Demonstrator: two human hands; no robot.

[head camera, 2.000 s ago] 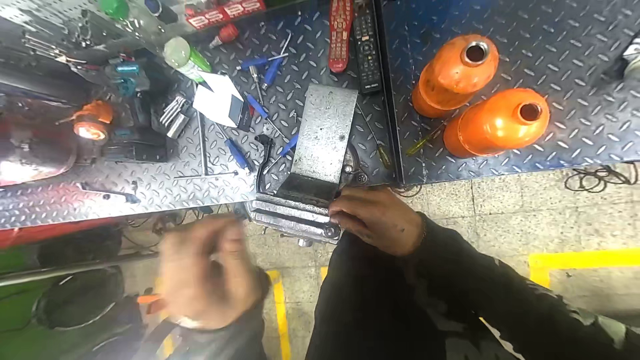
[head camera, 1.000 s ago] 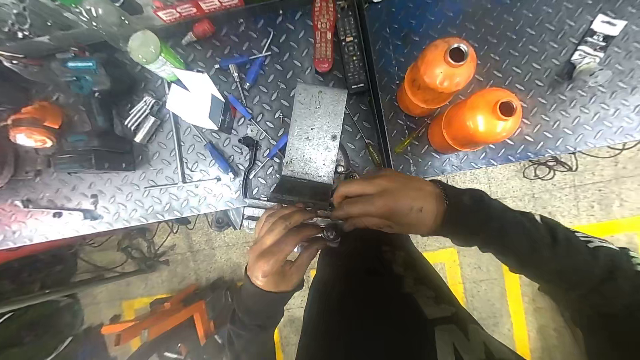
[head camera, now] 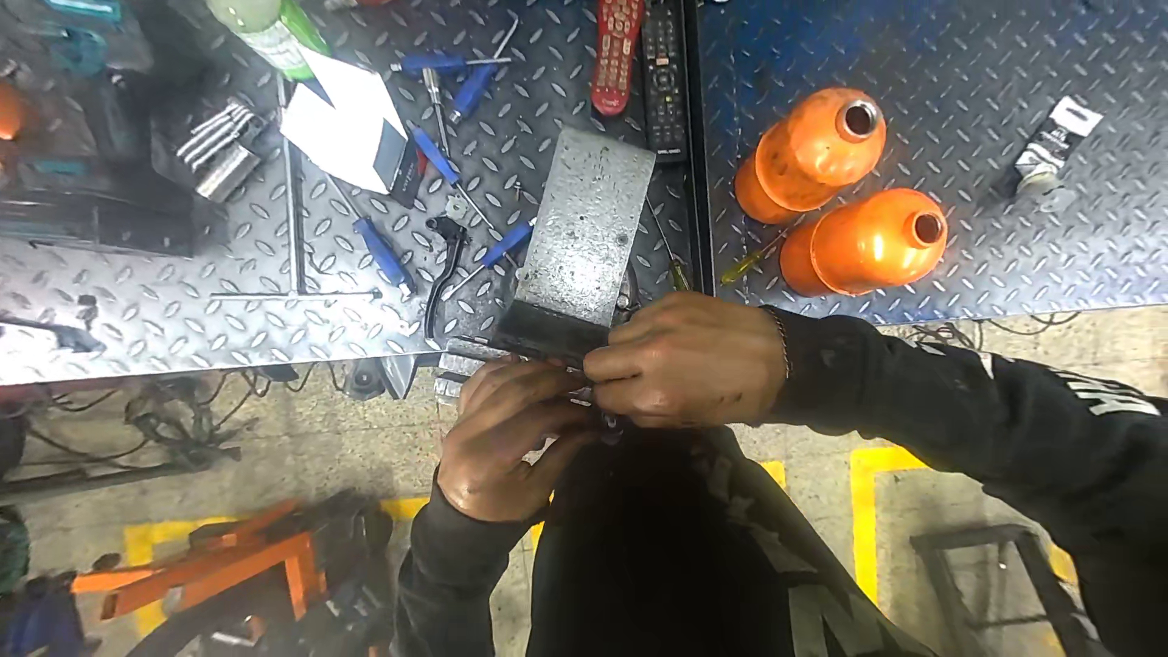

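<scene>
My left hand point(head camera: 511, 438) is at the front of a metal bench vise point(head camera: 456, 365) on the bench's edge, its fingers bent over the jaws. Opposite it, my right hand point(head camera: 689, 365) has thumb and fingertips pinched close together at the right end of the jaws; whatever lies between them is too hidden to tell. A grey metal plate point(head camera: 593, 219) with a dark lower band point(head camera: 552, 333) rises behind the jaws, near both hands' fingertips. What the left fingers touch is partly hidden.
Blue-handled screwdrivers point(head camera: 383, 255), a T-handle wrench point(head camera: 294, 210), a white box point(head camera: 342, 119) and a black lever point(head camera: 444, 274) lie left on the diamond-plate bench. Two remotes point(head camera: 618, 55) lie behind. Orange bottles point(head camera: 812, 155) stand right. An orange metal frame point(head camera: 219, 557) is on the floor.
My left hand has moved from the lower left, apart from the vise, to the vise jaws beside my right hand. My right hand has stayed at the jaws.
</scene>
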